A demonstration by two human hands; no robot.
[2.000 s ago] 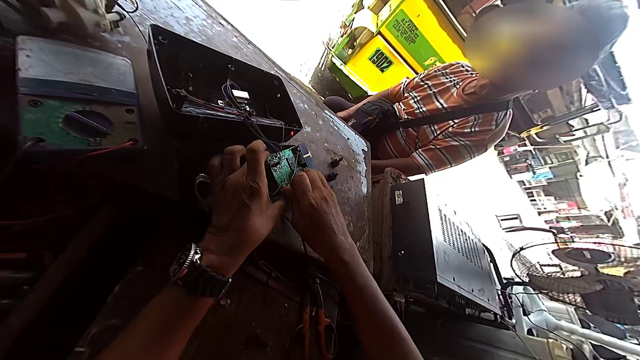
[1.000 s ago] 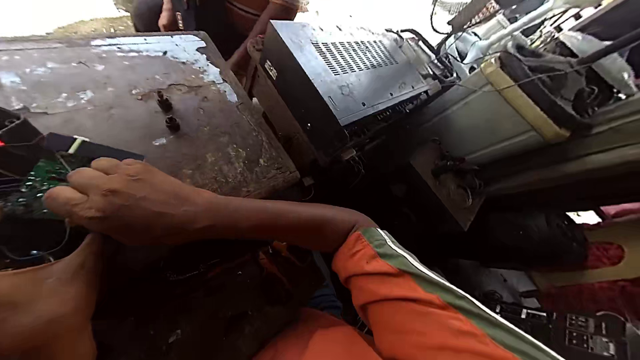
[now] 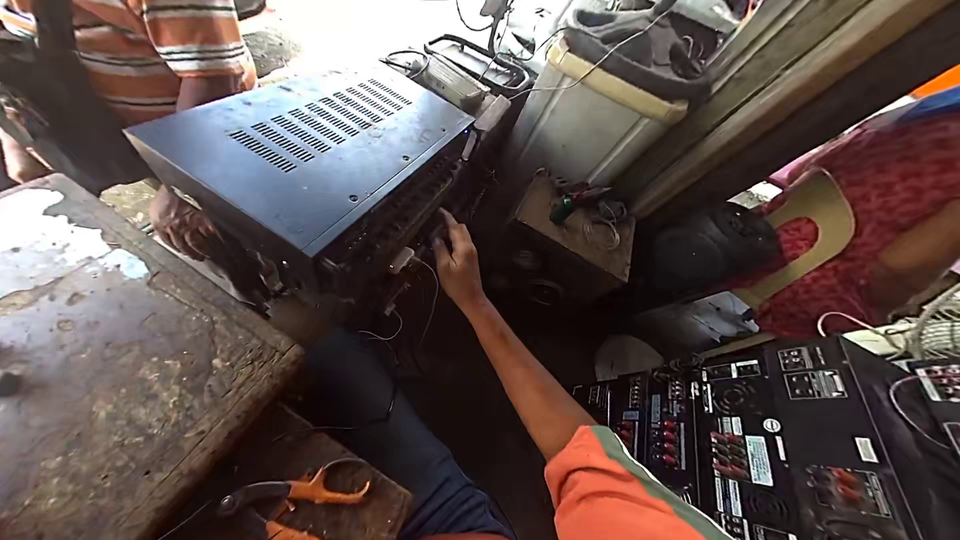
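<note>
My right hand (image 3: 457, 262) reaches forward to the dark front panel of a metal-cased audio amplifier (image 3: 300, 150) with vent slots on top. The index finger points at the panel's lower edge; whether it touches is hard to tell in the shadow. Close to the left of the hand, a white plug (image 3: 401, 259) with a thin white cable sits at the panel. My left hand is out of view. Orange-handled pliers (image 3: 300, 491) lie on a low wooden surface near my leg.
A worn wooden table (image 3: 150, 360) stands at left. Another person's hand (image 3: 182, 225) is beside the amplifier. A wooden speaker box (image 3: 574, 232) holds a green-handled tool and wire. Black audio units (image 3: 750, 435) with red terminals stand at lower right, near a whitish bin (image 3: 581, 112).
My right hand has left the green circuit board on the table and reached out to the amplifier. The view has swung far to the right, and my left hand has gone out of it.
</note>
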